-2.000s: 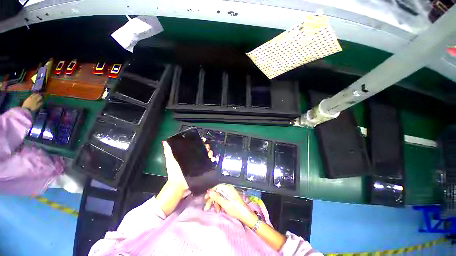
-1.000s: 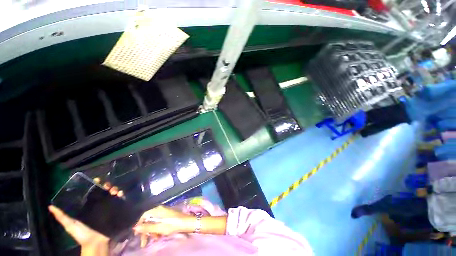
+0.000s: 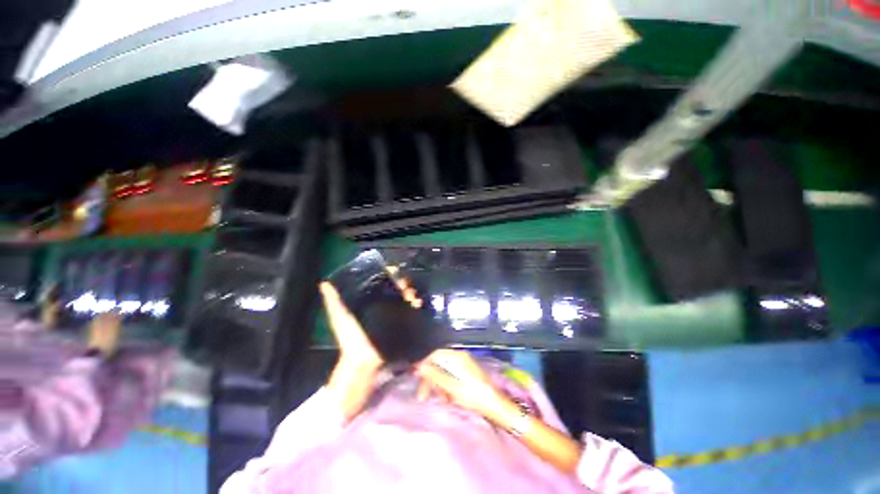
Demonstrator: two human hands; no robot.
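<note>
My left hand holds a dark smartphone from its left side, with fingertips showing at its right edge. The phone is tilted, its screen dark with glare at the top. My right hand is at the phone's lower end with fingers curled; whether it grips anything is blurred. A phone tray lies just right of the phone on the green bench, with several phones showing bright glare. My left hand partly hides the phone, and the phone covers the tray's left end.
Stacked trays stand behind and at left. Dark trays lie at right by a metal post. A yellowish sheet and white paper hang from the shelf. Another person's pink sleeve is at far left.
The view swung right, then back left, and is now blurred. My left hand still holds the phone, and my right hand stays at its lower end.
</note>
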